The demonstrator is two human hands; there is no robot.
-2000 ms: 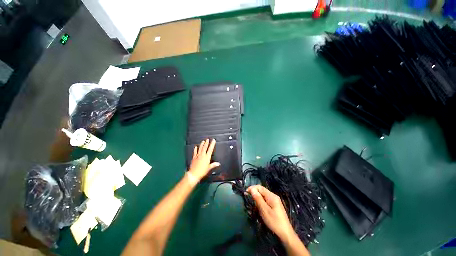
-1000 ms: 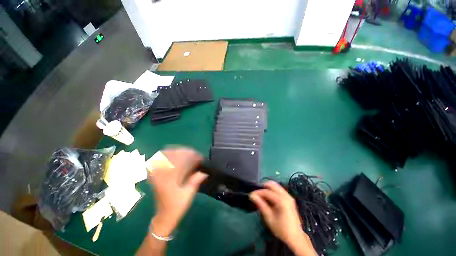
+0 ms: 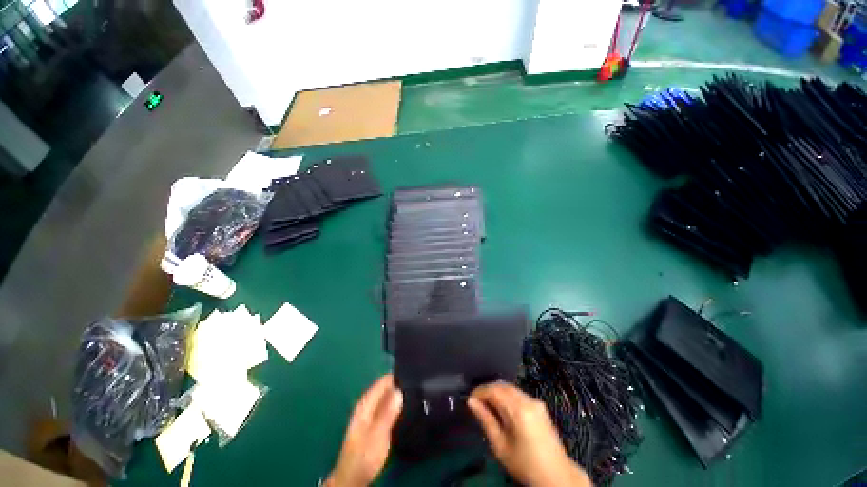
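A black cover point(image 3: 460, 354) is held up in front of me, over the near end of the overlapping stack of black panels point(image 3: 433, 252). My left hand point(image 3: 373, 428) grips its left edge. My right hand point(image 3: 518, 430) is at its lower right, fingers bent against the cover near a small patch and two short bright marks. Whether a cord is between the right fingers cannot be told. The tangled black cord bundle point(image 3: 582, 395) lies just right of my right hand.
Several thicker black covers point(image 3: 699, 357) lean right of the cords. A large cover pile point(image 3: 770, 162) is at far right. At left are smaller black panels point(image 3: 318, 195), plastic bags point(image 3: 128, 380), a white cup point(image 3: 204, 277) and pale yellow sheets point(image 3: 228, 352). A cardboard sheet point(image 3: 342, 109) is beyond the table.
A cover has been taken up from the panel stack and now stands raised between both hands. My left hand has moved from the stack to the cover's left edge. The camera view has shifted.
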